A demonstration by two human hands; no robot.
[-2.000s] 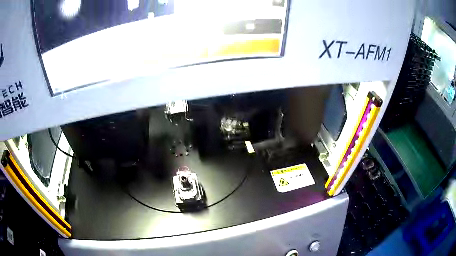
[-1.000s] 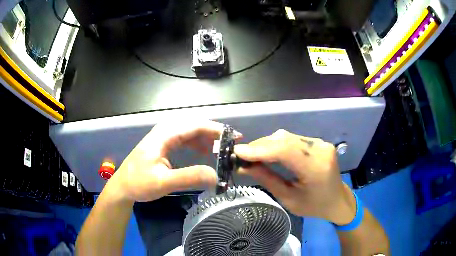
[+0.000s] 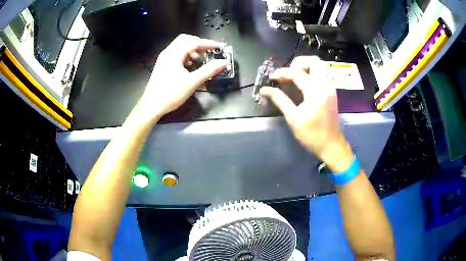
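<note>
My left hand (image 3: 179, 74) is over the fixture (image 3: 232, 81) on the dark table, its thumb and fingers closed on a small silver part (image 3: 225, 58) with a dark centre, which sits at the fixture. My right hand (image 3: 306, 99) holds a second workpiece (image 3: 261, 81) by its dark stub between thumb and fingers, above the table to the right of the fixture, its flange turned on edge. The two parts are apart. A blue band is on my right wrist.
A thin cable (image 3: 246, 86) crosses the table behind my hands. Yellow-black safety bars stand left (image 3: 36, 89) and right (image 3: 411, 66). The front panel has a lit green button (image 3: 140, 178) and an orange-yellow button (image 3: 170, 179). A desk fan (image 3: 242, 234) stands in front.
Both hands have moved from in front of the panel up over the table. My left hand has taken hold of the part at the fixture; my right hand has carried its workpiece there. The left panel buttons now show.
</note>
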